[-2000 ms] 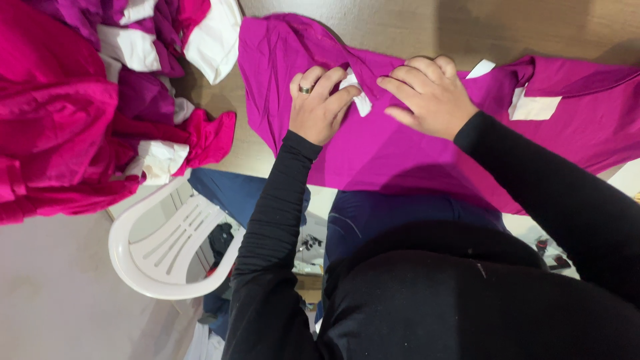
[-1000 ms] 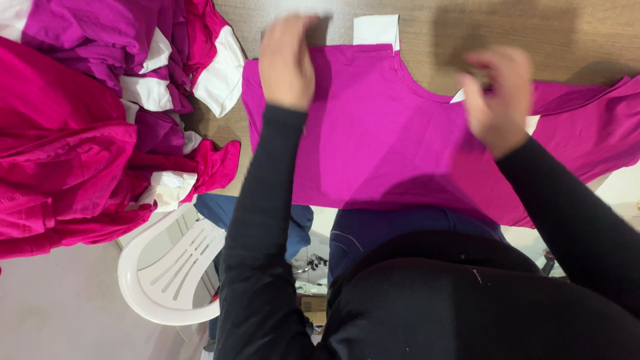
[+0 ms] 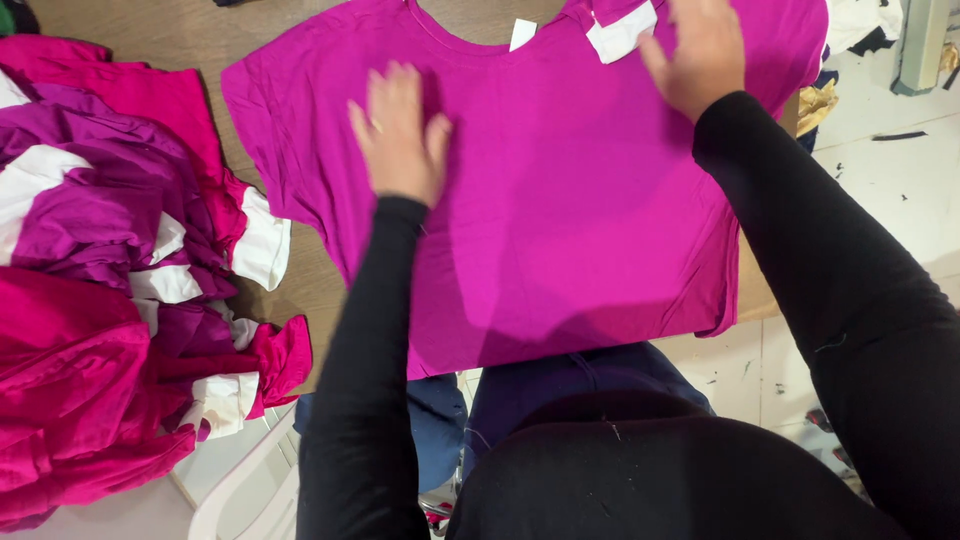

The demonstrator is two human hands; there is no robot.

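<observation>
A magenta knit shirt (image 3: 555, 195) lies spread flat on the wooden table, its curved neckline towards the top of the view and its lower edge at the table edge near my body. My left hand (image 3: 401, 135), blurred, is over the left part of the shirt with fingers apart. Over the upper right part is my right hand (image 3: 697, 60), also with fingers apart, beside a white fabric patch (image 3: 622, 34). A small white tag (image 3: 523, 34) shows at the neckline. Whether either palm presses on the cloth is unclear.
A heap of pink, purple and white garments (image 3: 97, 225) covers the left side of the wooden table (image 3: 300, 262). Below it stands a white plastic chair (image 3: 247, 480). At the upper right are a pale post (image 3: 924, 45), white cloth (image 3: 862, 22) and scraps on the tiled floor.
The magenta garment has been opened out and now lies broad and flat, with its neckline at the top. Both hands have moved over it. The view has shifted.
</observation>
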